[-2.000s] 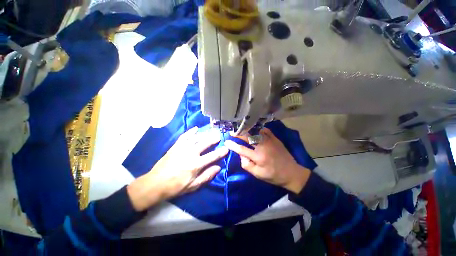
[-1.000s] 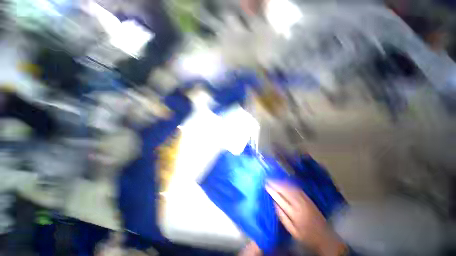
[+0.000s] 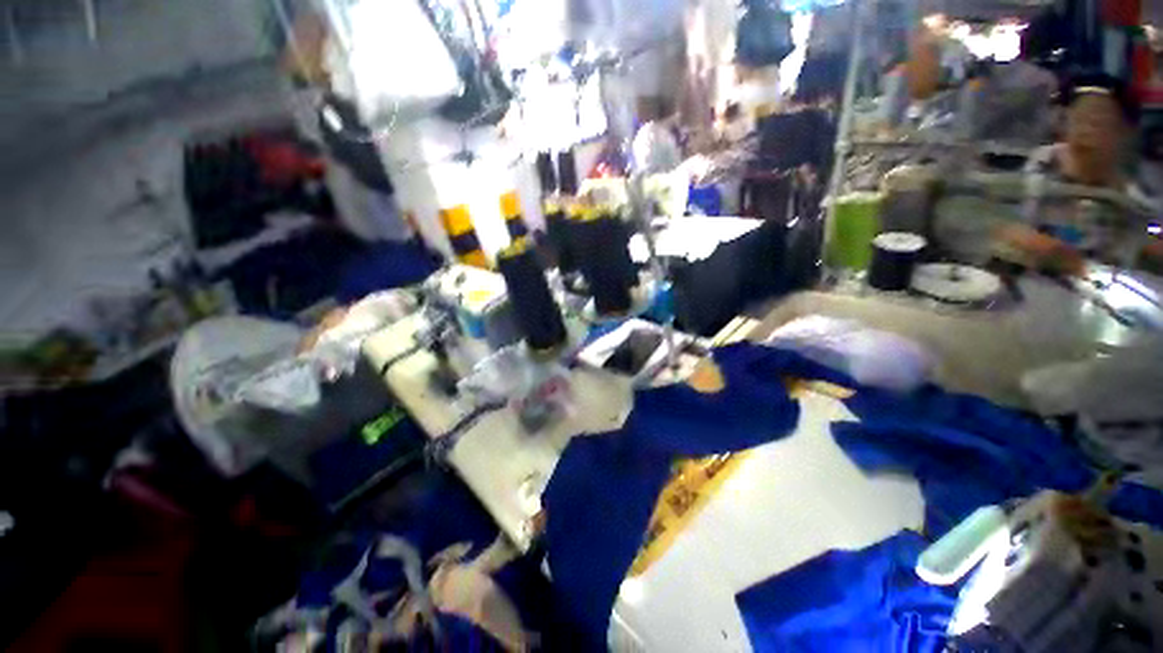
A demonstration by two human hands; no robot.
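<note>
Neither of my hands can be made out in the head view. The bright blue fabric piece (image 3: 829, 600) lies at the lower edge of the white table board (image 3: 791, 498), its lower part cut off by the picture edge. The sewing machine head (image 3: 1065, 574) stands at the lower right, partly cut off and blurred. A darker blue cut piece (image 3: 599, 491) curves along the board's left side, beside the yellow printed tape (image 3: 682, 504). More blue fabric (image 3: 969, 440) lies behind the machine head.
A clear bag with reddish bits (image 3: 542, 402) lies on the cream machine table at left. Black thread cones (image 3: 529, 296) and a white tray with a dark device (image 3: 631, 347) stand behind it. Offcuts (image 3: 472, 600) hang low left. A person (image 3: 1090, 147) is at the far right.
The view has swung left and up from the needle area. The right hand on the blue fabric has gone out of view, and the workshop background has come in.
</note>
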